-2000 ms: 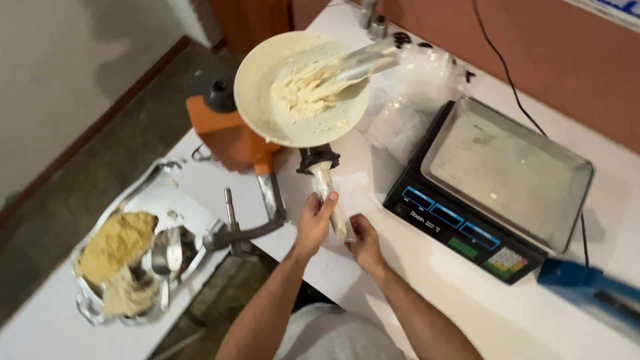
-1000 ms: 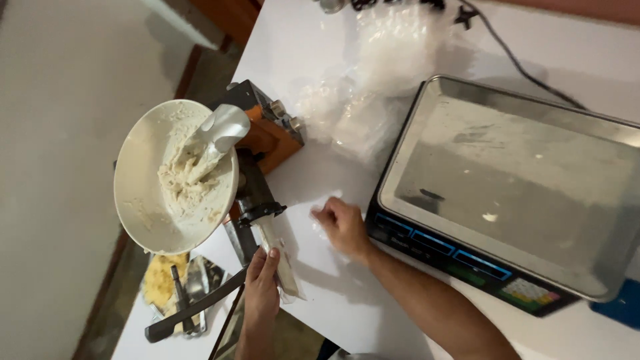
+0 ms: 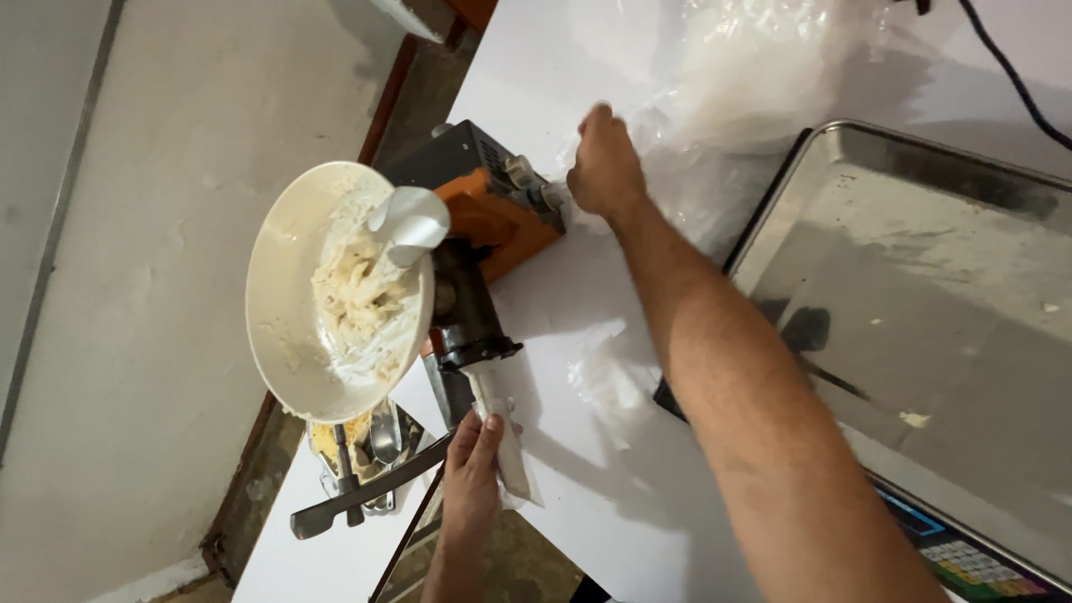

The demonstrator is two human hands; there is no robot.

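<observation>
My left hand (image 3: 477,452) grips a clear plastic bag (image 3: 512,461) drawn over the outlet tube of a black and orange grinder (image 3: 473,314); pale dough fills the bag. My right hand (image 3: 605,159) is near the knobs (image 3: 528,176) on the grinder's side, its fingers curled; whether it touches or holds anything cannot be told. Above the grinder, a cream bowl (image 3: 280,276) holds sticky dough (image 3: 356,293) with a metal scoop (image 3: 414,222) resting in it.
Plastic bags (image 3: 745,75) lie behind my right hand, with a crumpled one (image 3: 615,385) nearer. A scale with a metal pan (image 3: 946,352) stands at right. The black crank handle (image 3: 377,490) sticks out at lower left, over a tray with yellow dough (image 3: 327,440).
My right hand has moved away from the filled bag, up to the grinder's knobs. My left hand still grips the bag at the outlet. The view has turned and come nearer.
</observation>
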